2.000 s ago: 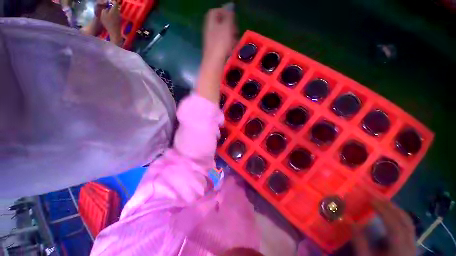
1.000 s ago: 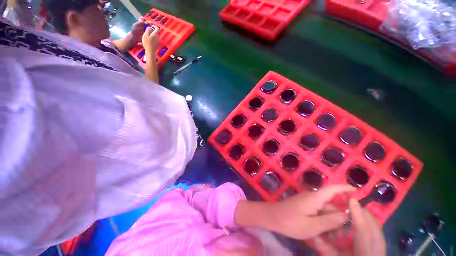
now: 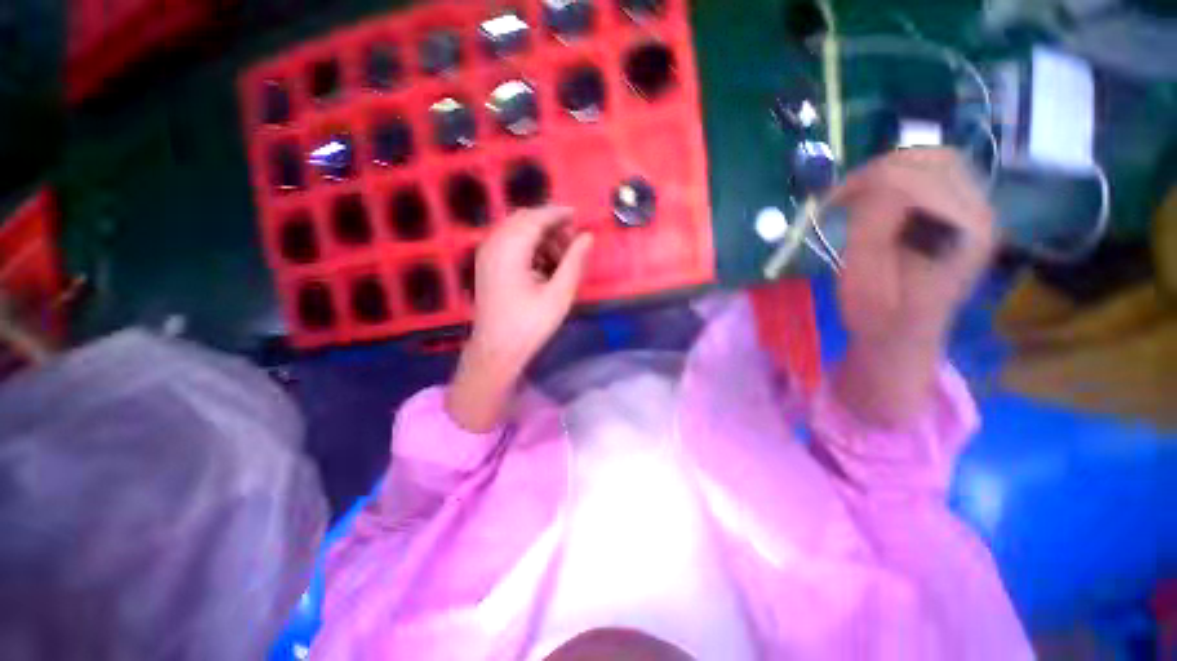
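Note:
A red compartment tray [image 3: 704,168] lies in front of me with dark round watch units in most pockets. One unit [image 3: 633,202] lies face down with its small bright centre up, near the tray's right end, beside bare pockets. My left hand [image 3: 527,274] is over the tray's near edge, fingers curled; a dark shape shows between thumb and fingers, and I cannot tell if it is held. My right hand [image 3: 914,252] is blurred above the cables to the right of the tray. A dark patch shows at it; I cannot tell what it is.
Two dark watch units [image 3: 813,164] and a white charging puck [image 3: 771,225] lie right of the tray by a yellow tape strip [image 3: 833,91]. A white hub [image 3: 1061,110] with cables is further right. A greyish-white smock [image 3: 155,504] is at left.
The view has turned, so the tray now sits further left and the hub and cables have come into view. My hands, close together before, are now apart, with the right one over the cables.

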